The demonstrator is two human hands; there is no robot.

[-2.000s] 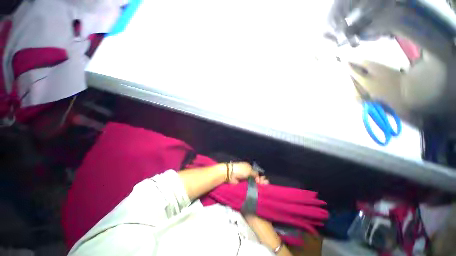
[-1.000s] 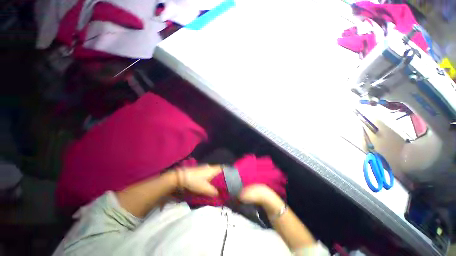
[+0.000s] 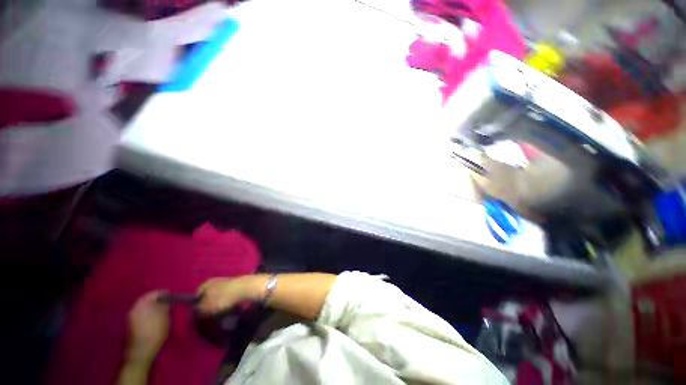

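Observation:
Magenta fabric (image 3: 135, 278) lies low at the left, on and beside my lap, with layered magenta pieces (image 3: 226, 254) on its right part. A dark grey strip (image 3: 179, 298) runs between my hands over the fabric. My left hand (image 3: 149, 322), blurred, is at the strip's left end. My right hand (image 3: 220, 295), with a bracelet at the wrist, is closed around its right end. Whether the strip goes around the pieces cannot be told. The lower part of the fabric is blurred and dark.
The white table (image 3: 301, 135) has a grey front edge above my hands. A blue strip (image 3: 201, 56) is at its left. Blue-handled scissors (image 3: 502, 221) lie by the sewing machine (image 3: 556, 113). More magenta fabric (image 3: 481, 37) lies behind the machine; pale and magenta pieces (image 3: 53, 143) hang at the left.
Both hands and the magenta pieces have moved left, over the larger magenta fabric. The grey strip was around the bundle; now a dark length of it shows between my hands. The view has turned.

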